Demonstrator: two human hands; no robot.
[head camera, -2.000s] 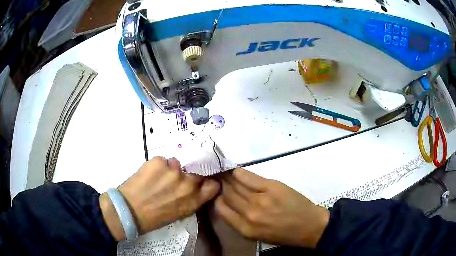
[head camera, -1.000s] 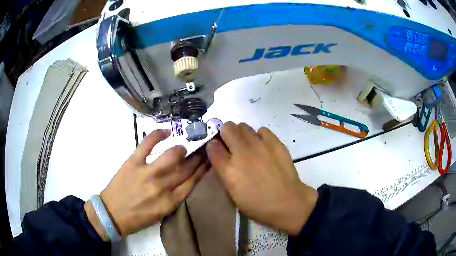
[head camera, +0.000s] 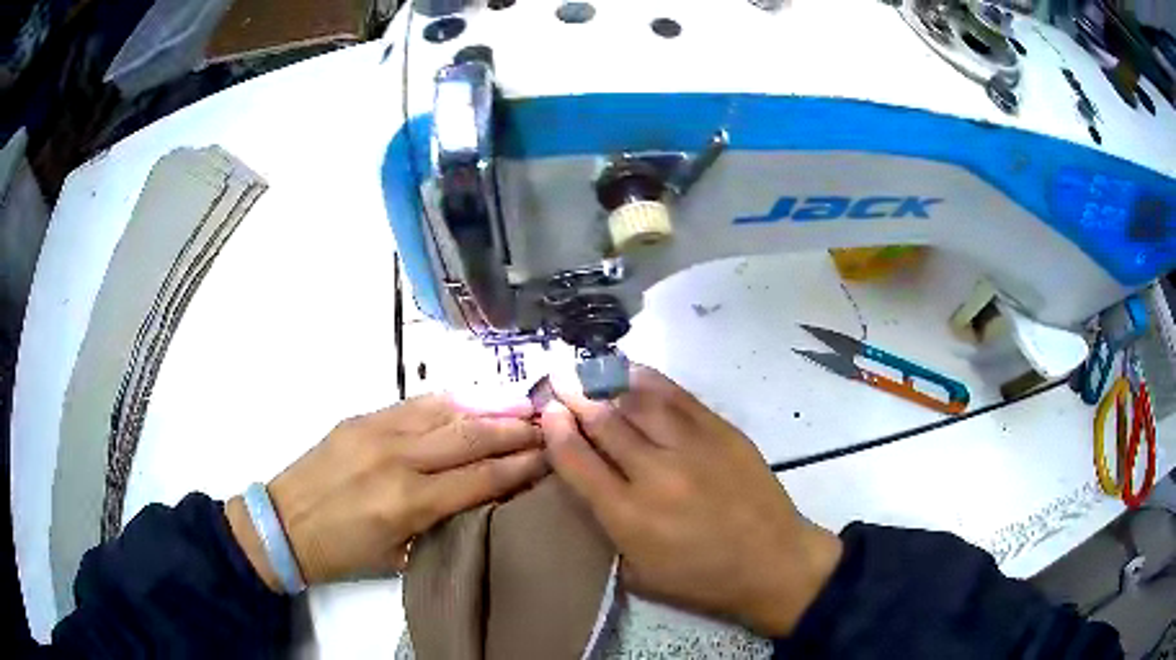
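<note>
The brown panel (head camera: 522, 580) runs from the table's front edge up to the needle area, with a dark seam line down its middle. My left hand (head camera: 400, 471) lies flat on its left side, fingers at the presser foot. My right hand (head camera: 690, 496) presses its right side, thumb and fingertips pinching the fabric beside the grey knob (head camera: 602, 375). The presser foot (head camera: 513, 365) is brightly lit; the needle itself is too small to tell. The fabric's far end is hidden by my fingers and the glare. The white and blue sewing machine (head camera: 825, 168) stands above.
A stack of grey-beige panels (head camera: 142, 310) lies at the left of the table. Thread snips (head camera: 890, 370) lie under the machine arm, near a yellow-orange item (head camera: 880, 263). Scissors with yellow and red handles (head camera: 1126, 442) lie at the right edge.
My hands have first moved forward to the presser foot with the panel, then my left hand has flattened out on it. The camera view has shifted, so the machine appears further right.
</note>
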